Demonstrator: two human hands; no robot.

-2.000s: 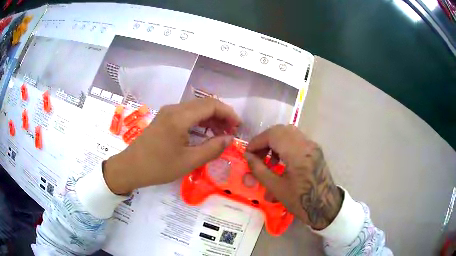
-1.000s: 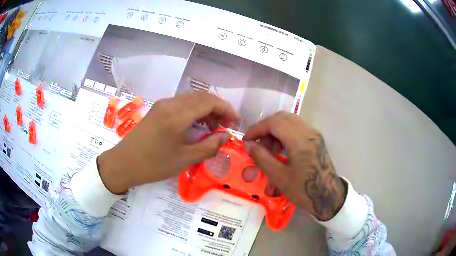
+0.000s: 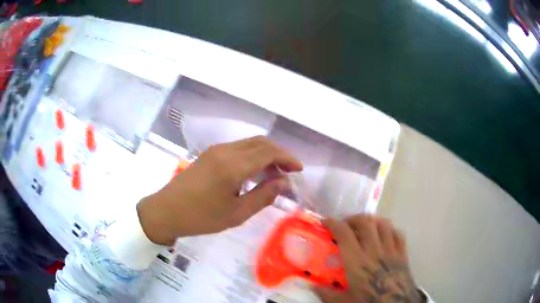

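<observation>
The orange-red controller shell (image 3: 283, 255) is at the lower middle, over the printed sheet (image 3: 225, 248), and is slightly blurred. My right hand (image 3: 370, 260) grips its right side, fingers over the top and right part, hiding that part. My left hand (image 3: 222, 192) is above and left of the shell, apart from it, with thumb and fingers apart and nothing seen between them. Several small orange-red pieces (image 3: 90, 137) lie spaced out on the sheet at the left. Another orange-red piece (image 3: 181, 167) shows partly behind my left hand.
The dark green conveyor belt (image 3: 355, 53) runs across the back and right. The beige bench cover (image 3: 456, 207) lies right of the sheet. At the far left are yellow-orange small parts (image 3: 56, 40), a red-orange heap (image 3: 16, 44) and dark grey parts (image 3: 32, 74).
My left hand has come away from the shell's top edge. My right hand has shifted to grip the shell's right side, and the shell has moved down and right. The camera view has also shifted.
</observation>
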